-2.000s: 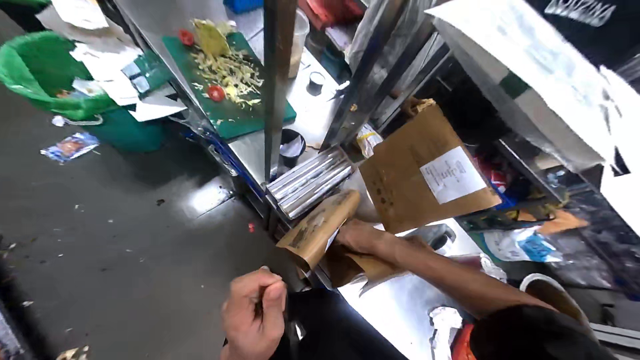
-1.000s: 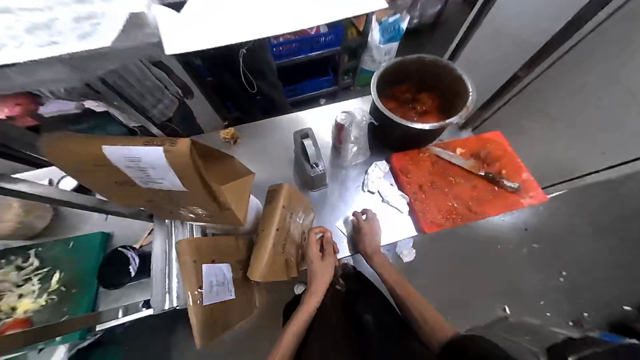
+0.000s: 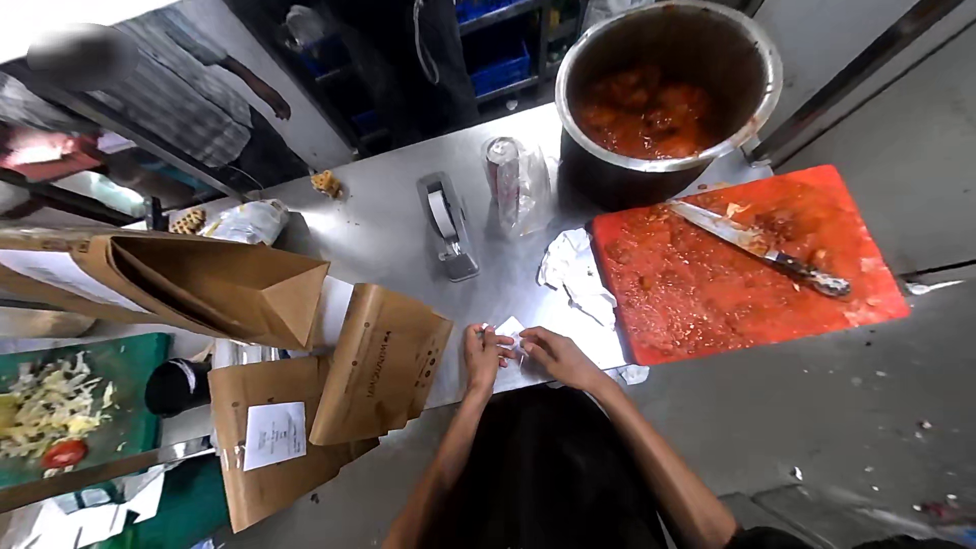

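Observation:
My left hand (image 3: 485,357) and my right hand (image 3: 555,355) meet at the steel counter's front edge, with a small white paper slip (image 3: 510,331) between them. The fingers of both touch or pinch it; the exact grip is too small to tell. To the left lean folded brown paper bags (image 3: 381,358), one with a white printed label (image 3: 275,435). A larger open paper bag (image 3: 221,286) stands behind them. A tape dispenser (image 3: 448,226) sits beyond my hands, beside a can in clear plastic (image 3: 515,183). Crumpled white paper (image 3: 577,276) lies right of my hands.
On the right, a red cutting board (image 3: 747,267) carries a knife (image 3: 755,245), with a large metal pot (image 3: 663,91) of red food behind it. A green board (image 3: 137,381) with chopped vegetables lies far left, near a black cup (image 3: 177,387). A person (image 3: 183,84) stands beyond the counter.
The view has swung strongly since two seconds ago. My right hand, then at the paper bags, is now at the white slip. My left hand has moved from beside the folded bags to the slip.

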